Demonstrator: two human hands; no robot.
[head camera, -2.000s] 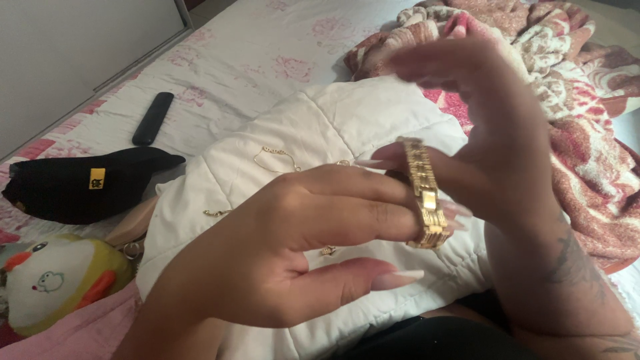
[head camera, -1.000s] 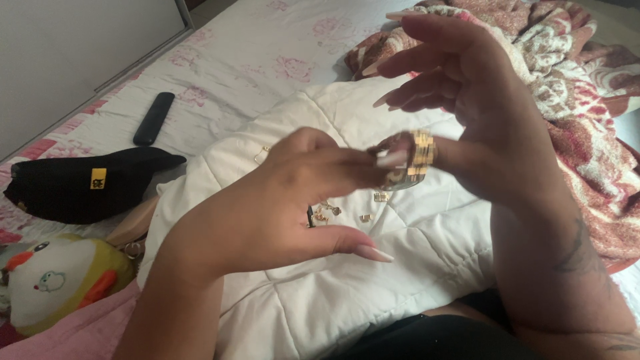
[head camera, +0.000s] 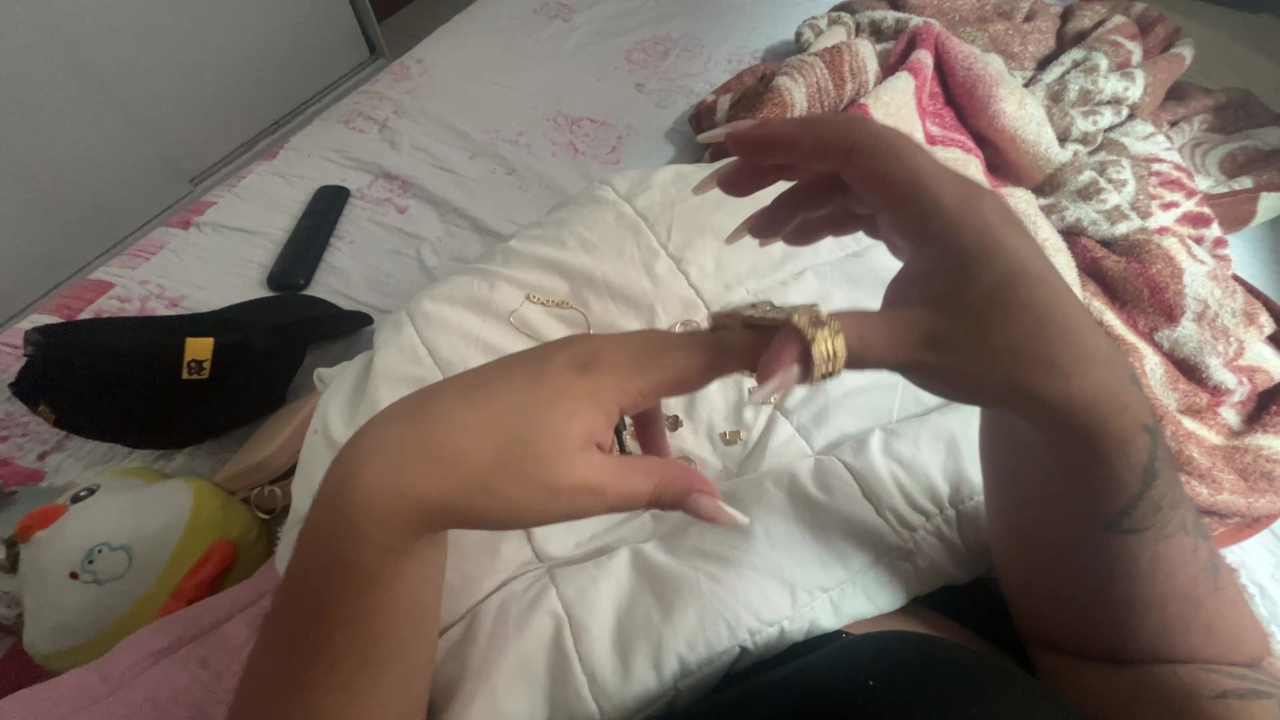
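Observation:
A gold-coloured metal-link band (head camera: 822, 343), looped and a little blurred, hangs around the thumb of my right hand (head camera: 940, 260), whose other fingers are raised and curled apart. My left hand (head camera: 540, 430) reaches across from the left, its fingertips at the band and its thumb held apart below. Whether the left fingers grip the band or only touch it, I cannot tell. Beneath the hands, a thin gold-coloured chain bracelet (head camera: 548, 302) and several small gold-coloured jewellery pieces (head camera: 732, 437) lie on a white quilted cover (head camera: 640, 590); the left hand hides some of them.
A black cap (head camera: 130, 370) with a yellow tag and a dark elongated case or remote (head camera: 309, 238) lie at the left on the floral bedsheet (head camera: 470, 120). Nearer is a plush bird toy (head camera: 130, 560). A rumpled patterned blanket (head camera: 1110, 190) fills the upper right.
The gold-coloured band was by the left fingers, in front of the right hand; now it encircles the right thumb. The right hand's fingers have spread and lifted.

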